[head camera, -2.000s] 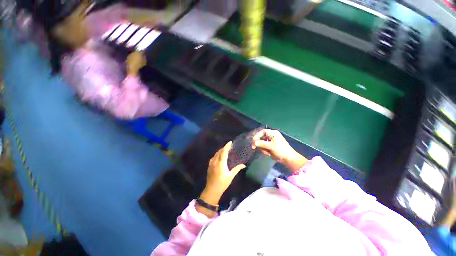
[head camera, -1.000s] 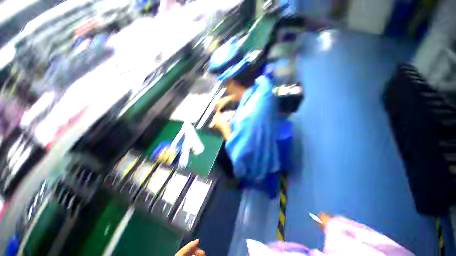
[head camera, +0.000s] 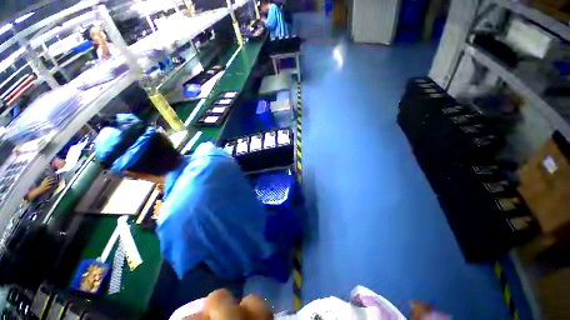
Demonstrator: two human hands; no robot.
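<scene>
My left hand point(head camera: 236, 307) is at the bottom edge, blurred and cut off; its fingers are bent and I cannot tell if it holds anything. My right hand point(head camera: 428, 311) is a small blurred patch at the bottom edge, right of my pale sleeve; its grip is hidden. Neither hand touches the bench. A small blue bin point(head camera: 80, 276) with brownish parts lies on the green bench at lower left. Pale strips point(head camera: 129, 244) lie beside it. A black foam tray point(head camera: 284, 154) with several white-faced phone housings stands beyond the person in blue.
A person in blue point(head camera: 209, 212) leans over the bench close at left. A blue basket point(head camera: 273, 189) is behind them. Blue floor point(head camera: 356, 187) runs down the middle, with yellow-black tape point(head camera: 299, 125). Stacked black trays point(head camera: 459, 169) line the right, beside a cardboard box point(head camera: 550, 181) and shelves.
The view has swung from my hands around a dark perforated item at the bench to the aisle. Both hands are now at the bottom edge, and the dark item is out of view.
</scene>
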